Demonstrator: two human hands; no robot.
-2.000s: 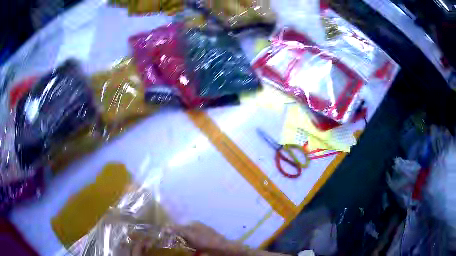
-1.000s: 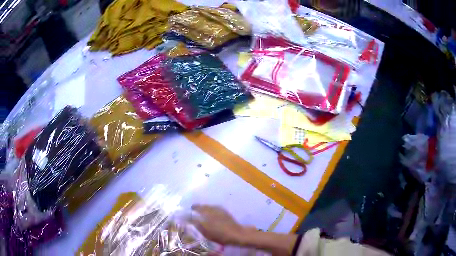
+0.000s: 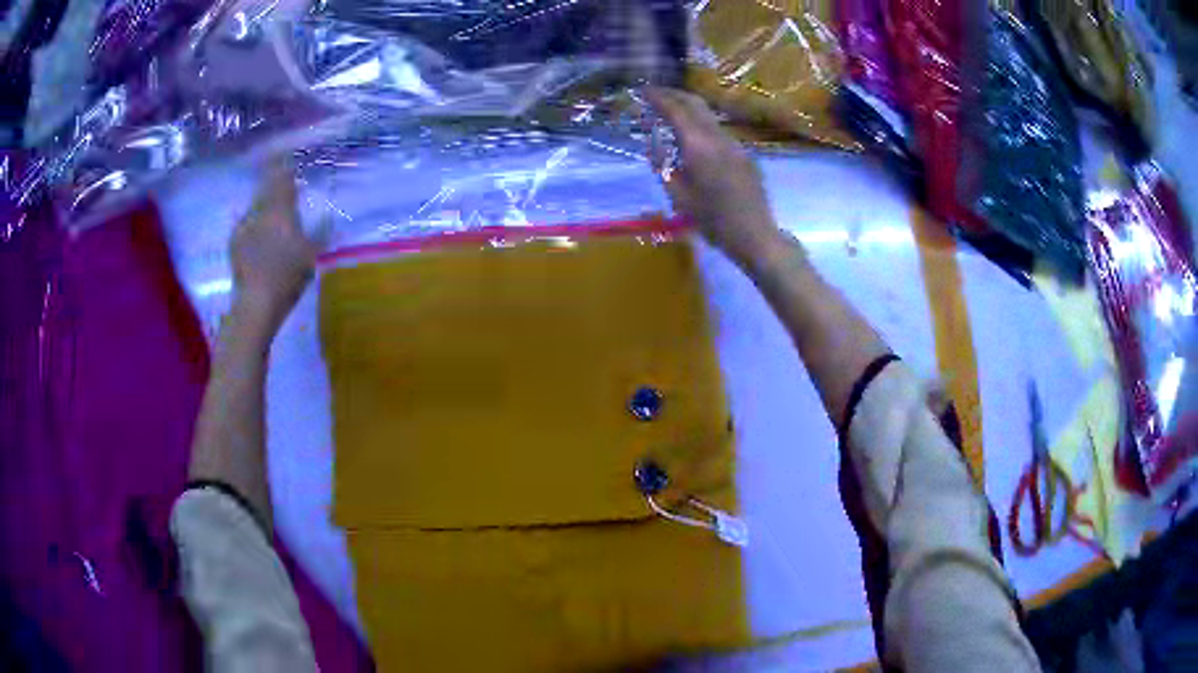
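A folded mustard jacket point(image 3: 512, 381) lies flat on the table in front of me, with two dark round buttons and a small white hang tag point(image 3: 731, 529) on a string. A clear polybag point(image 3: 486, 184) with a pink-red edge strip lies at the jacket's far edge. My left hand point(image 3: 273, 250) is at the bag's left side and my right hand point(image 3: 709, 171) at its right side, both gripping the film. The right fingertips are blurred against the shiny film.
Magenta cloth point(image 3: 105, 434) lies at left. Bagged garments, including mustard point(image 3: 762, 66), red and teal point(image 3: 1038, 145) ones, lie along the far side. Scissors point(image 3: 1038, 500) lie at right beside yellow paper. Orange tape point(image 3: 949, 329) crosses the white table.
The view has swung left and down over the mustard jacket. Both my hands now hold the bag spread at the jacket's far edge; earlier the bag was bunched over the cloth.
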